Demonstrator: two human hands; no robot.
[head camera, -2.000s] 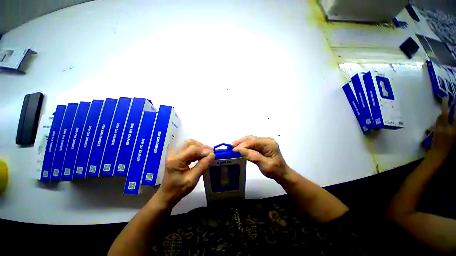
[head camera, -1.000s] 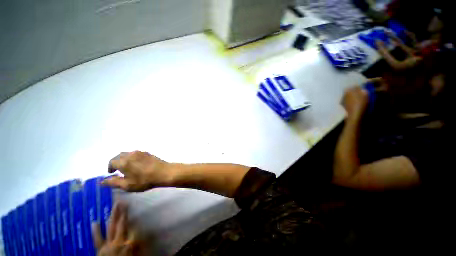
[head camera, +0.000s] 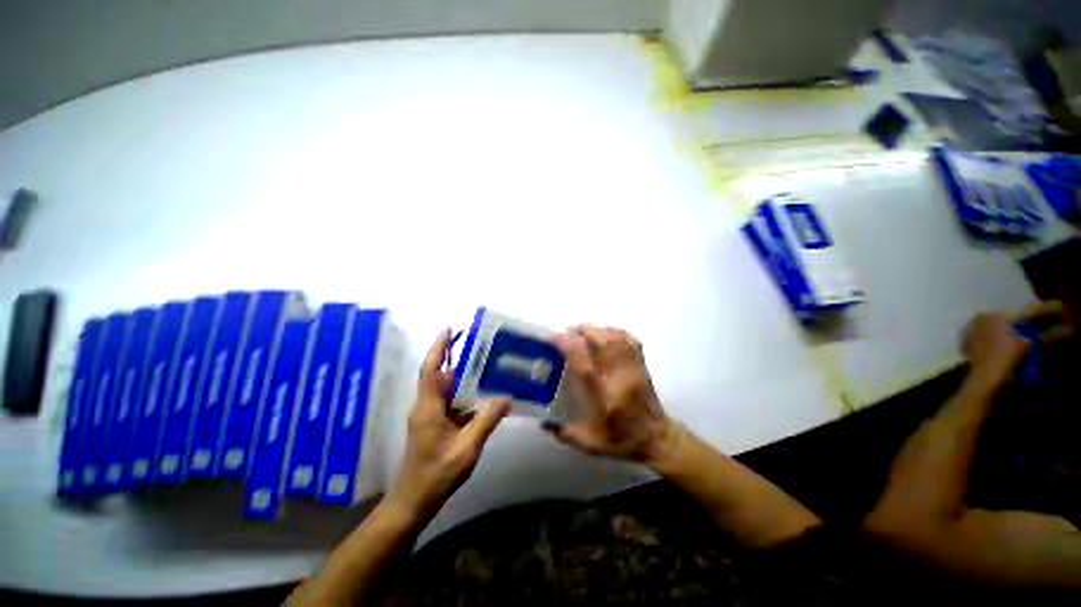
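A white retail box (head camera: 517, 363) with a blue front panel and blue side is held tilted above the table in front of me. My left hand (head camera: 448, 425) grips its left end, thumb on the front. My right hand (head camera: 612, 394) is at its right end, slightly blurred, with fingers around that end. A row of closed boxes (head camera: 202, 389) stands to the left, blue spines up; the boxes at its right end sit nearer to me than the rest.
A dark oblong block (head camera: 31, 352) lies left of the row. Fanned waiting boxes (head camera: 811, 259) lie at the right. Beyond are a black square pad (head camera: 887, 125), more boxes (head camera: 992, 196) and a neighbour's arms (head camera: 974, 474). A pillar (head camera: 776, 45) stands at the back.
The box held upright two seconds ago is gone from my hands; the row has one more box at its right end. Another box is now in both hands. The waiting fan has fewer boxes.
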